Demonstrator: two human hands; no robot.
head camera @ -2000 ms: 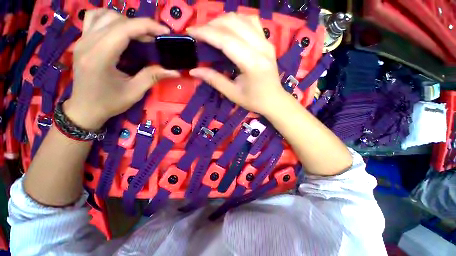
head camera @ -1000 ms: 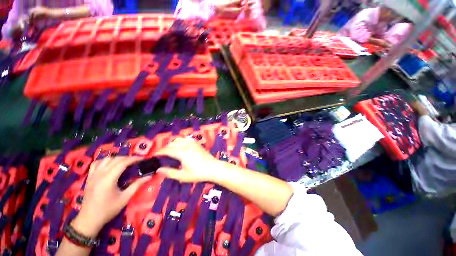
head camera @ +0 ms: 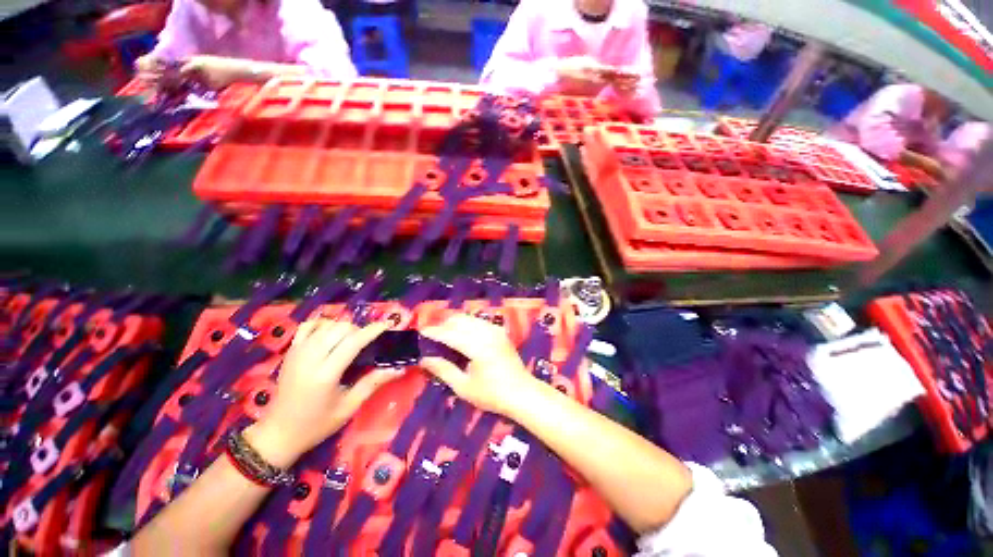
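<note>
A smartwatch (head camera: 395,348) with a dark square face and purple strap is held between both hands above the assembly tray. My left hand (head camera: 323,383) grips its left side and my right hand (head camera: 476,361) its right side. The orange-red assembly tray (head camera: 376,419) beneath is filled with watches and crossing purple straps, and my hands cover part of it. A watch with a white square sticker (head camera: 510,457) lies in the tray, right of the middle.
A strap pile (head camera: 735,381) and white packet (head camera: 866,379) lie right of the tray, with a metal-topped bottle (head camera: 586,296) at its corner. Stacked trays (head camera: 359,174) and more trays (head camera: 719,207) stand beyond. Another filled tray (head camera: 68,397) is at left. People in pink smocks sit across.
The view has tilted up from the near tray, showing the bench and people across, and has since swung left. Both hands still hold the watch.
</note>
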